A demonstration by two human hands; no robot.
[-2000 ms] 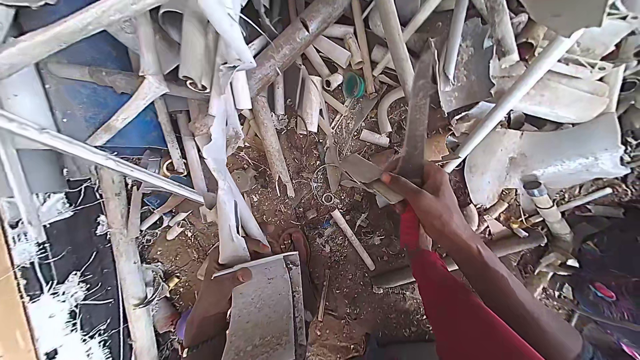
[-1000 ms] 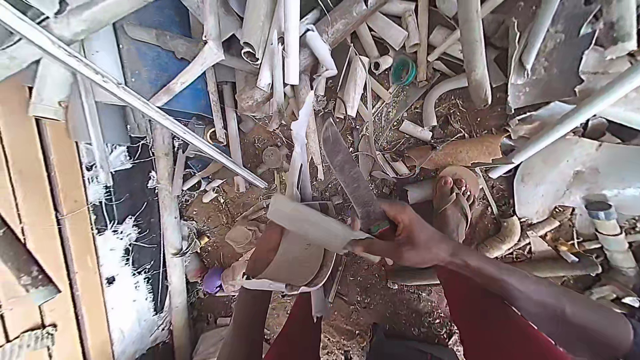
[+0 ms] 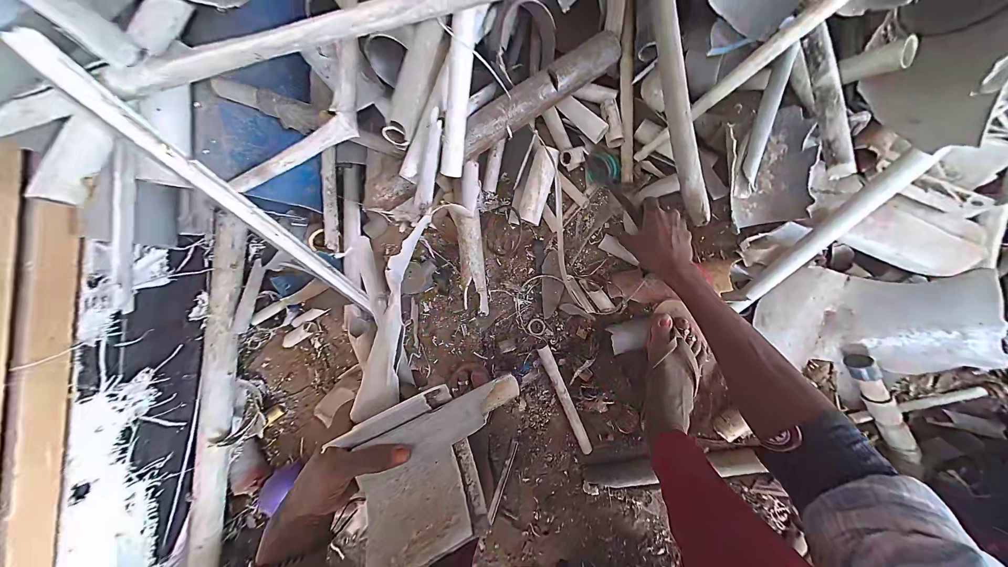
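My left hand (image 3: 342,480) grips a stack of flat, whitish cut plastic pipe pieces (image 3: 421,504) at lower centre, thumb on top. The stack's upper edge has a rolled strip sticking out to the right. My right hand (image 3: 661,240) reaches forward over the scrap pile, near a green plastic ring (image 3: 603,168) and a long whitish pipe (image 3: 679,118). A narrow dark shape by its fingers is blurred; whether it is the blade of the large knife, I cannot tell. A torn, twisted plastic strip (image 3: 390,339) stands just beyond my left hand.
Scrap pipes and sheets lie across the far side, with a thick grey pipe (image 3: 543,94) among them. A long white strip (image 3: 189,169) slants in from the left. My sandalled foot (image 3: 672,370) is on the littered soil. Wooden boards (image 3: 43,354) stand at the left edge.
A second ago my right hand held the large knife close to the pieces in my left hand; it has moved away, forward and right. The stack now lies flatter in view.
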